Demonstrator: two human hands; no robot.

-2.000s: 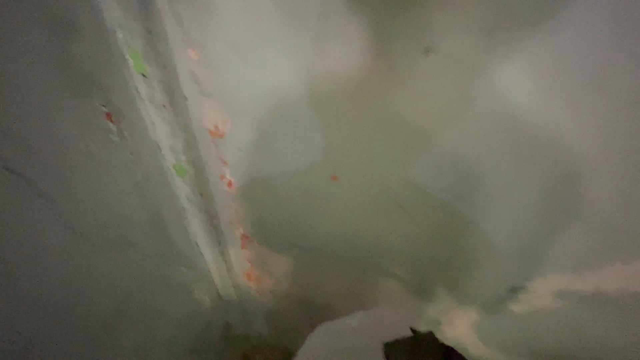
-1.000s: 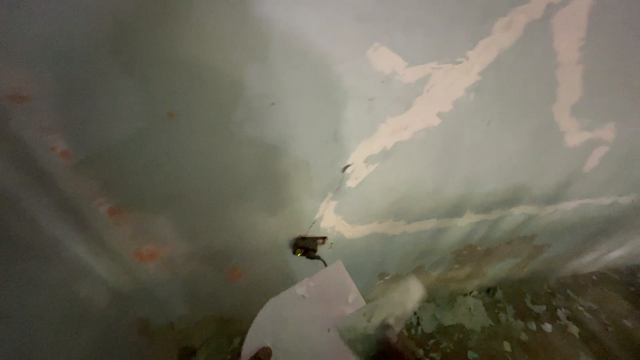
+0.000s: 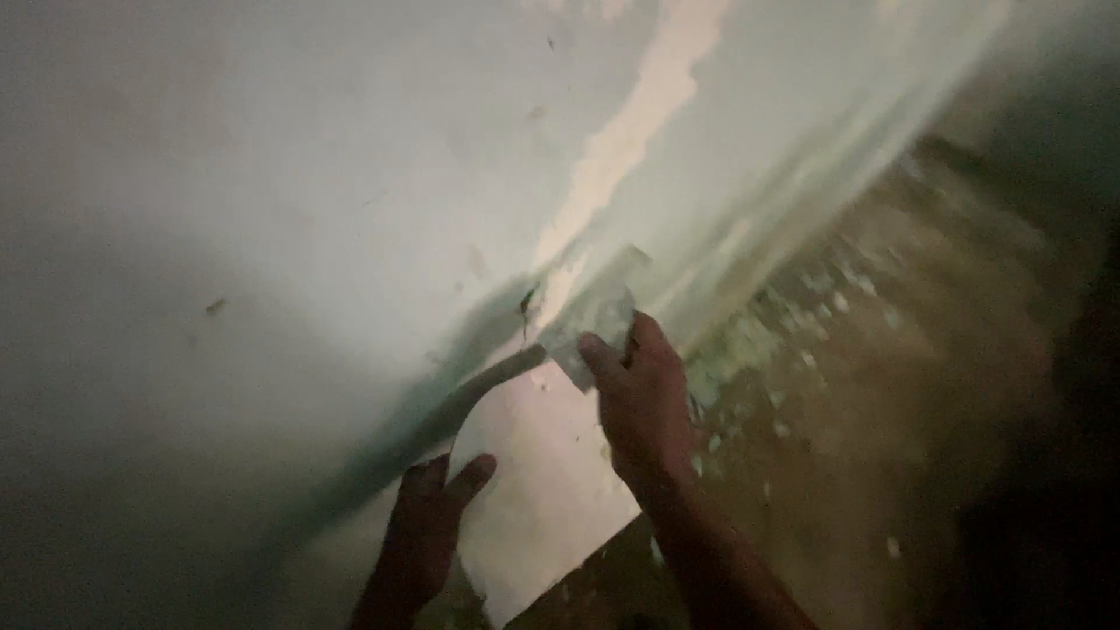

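My left hand [image 3: 437, 503] grips the left edge of a pale, round-edged board [image 3: 542, 472], thumb on its face. My right hand [image 3: 643, 394] holds a flat, greyish putty knife or scraper [image 3: 595, 315], whose material I cannot tell. The scraper is over the board's upper end, close to the wall [image 3: 350, 219]. A pinkish filler strip [image 3: 604, 166] runs down the wall to the scraper and board. Just left of the scraper is a small dark hole or crack [image 3: 527, 302] in the wall.
The wall's lower edge runs diagonally on the right. Beyond it lies a brown floor [image 3: 857, 350] strewn with pale flakes and debris. A small dark mark [image 3: 215, 306] shows on the wall at left.
Both hands, the board and the scraper have come more fully into view, up against the wall by the filler strip. The view has swung and tilted strongly.
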